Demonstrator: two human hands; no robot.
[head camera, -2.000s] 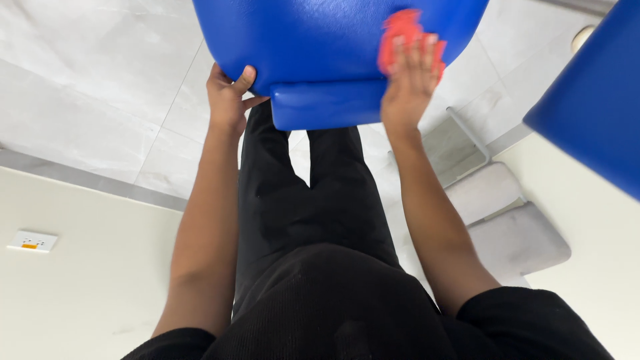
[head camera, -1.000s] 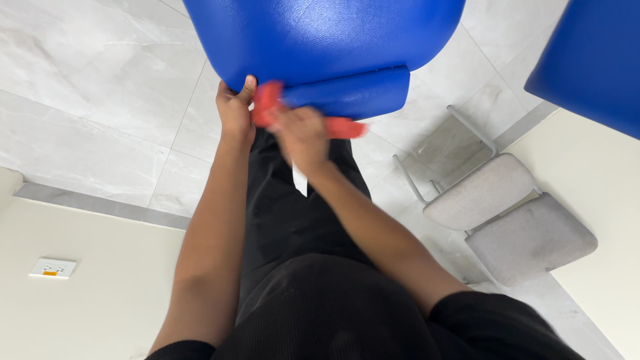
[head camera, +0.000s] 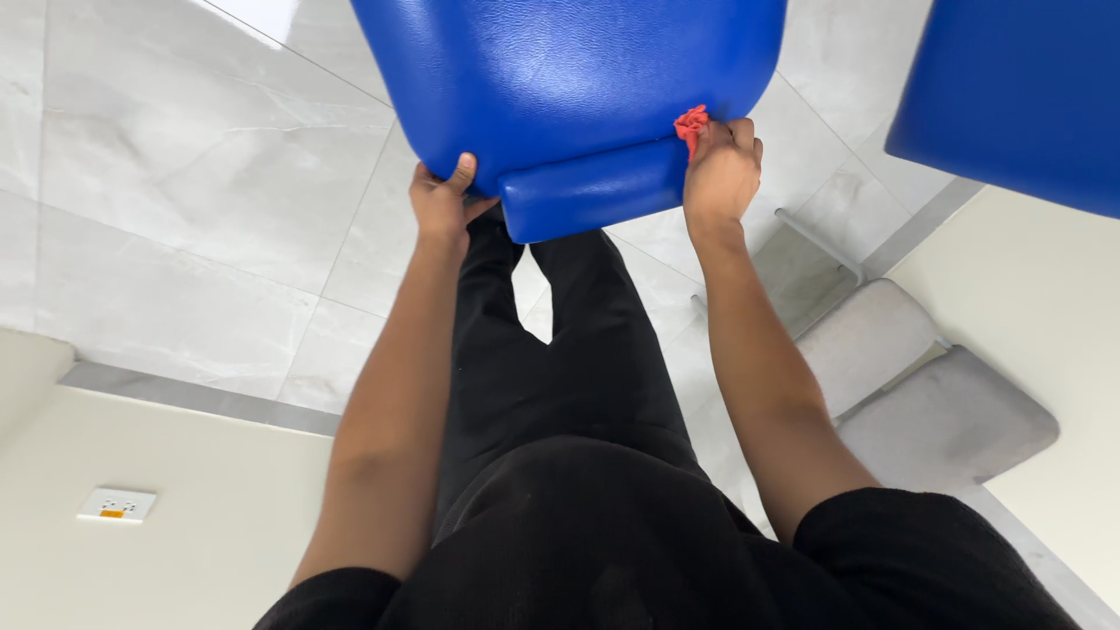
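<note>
A glossy blue padded backrest or seat (head camera: 560, 87), its exact kind not settled by the view, fills the top middle, with a small blue padded roll (head camera: 595, 188) along its near edge. My left hand (head camera: 444, 197) grips the near left corner, thumb on top and fingers partly hidden beneath. In my right hand (head camera: 724, 171) is a crumpled red cloth (head camera: 691, 124), held against the pad by the right end of the roll. The fingers of that hand are curled round the cloth.
Another blue padded piece (head camera: 1024, 96) is at the upper right. A grey upholstered chair (head camera: 954, 420) with a metal frame stands by the wall at the right. On the lower left wall is a white power outlet (head camera: 118, 505). The floor (head camera: 192, 210) is pale marbled tile.
My right hand with the red cloth has gone from the right side across to the left end of the roll and back to its right end. My left hand still holds the corner.
</note>
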